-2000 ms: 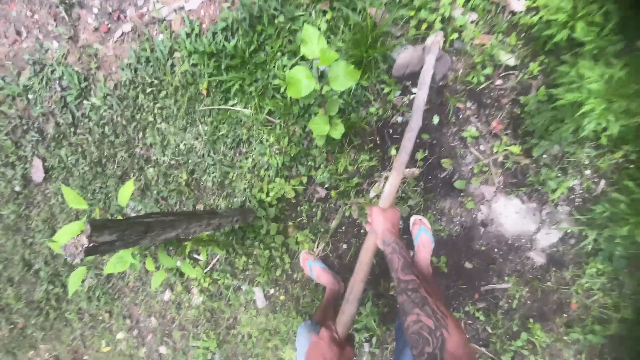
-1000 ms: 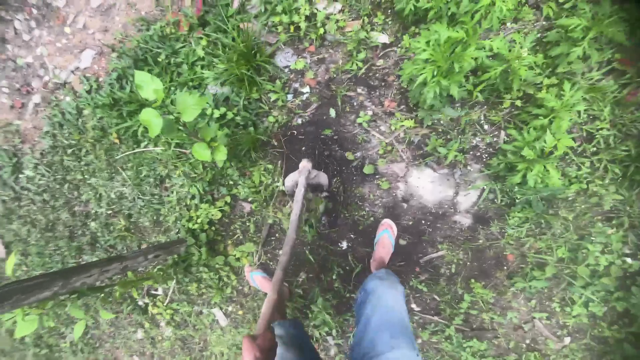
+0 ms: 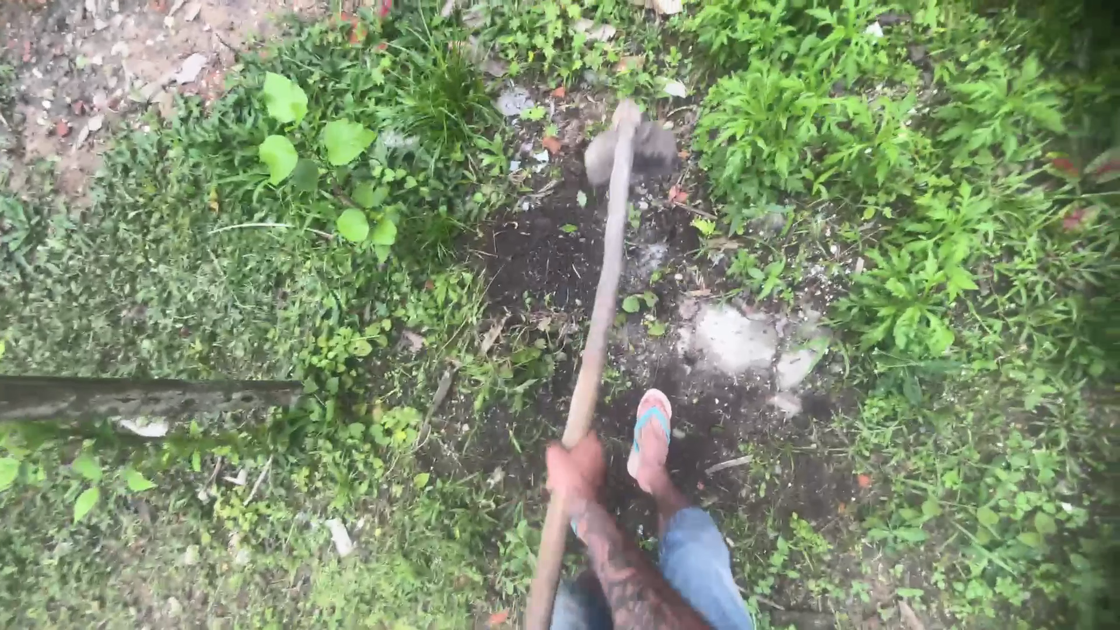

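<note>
My right hand (image 3: 576, 472) is closed around the wooden handle (image 3: 604, 297) of a hoe, at the bottom centre of the head view; the forearm above it is tattooed. The handle runs up to the hoe's metal blade (image 3: 652, 150), which is blurred and stands over dark soil and small rubble at the upper centre. The lower end of the handle leaves the bottom edge of the view. My left hand is out of view.
A foot in a flip-flop (image 3: 652, 424) stands on bare soil (image 3: 547, 254), below a pale stone slab (image 3: 735, 339). A wooden post (image 3: 149, 398) juts in from the left. Leafy weeds (image 3: 796, 122) grow on the right, a broad-leaved seedling (image 3: 346, 140) at upper left.
The hoe blade, near my feet a second ago, has moved forward, away from them. My right hand is back in view on the handle; two seconds ago it also gripped there.
</note>
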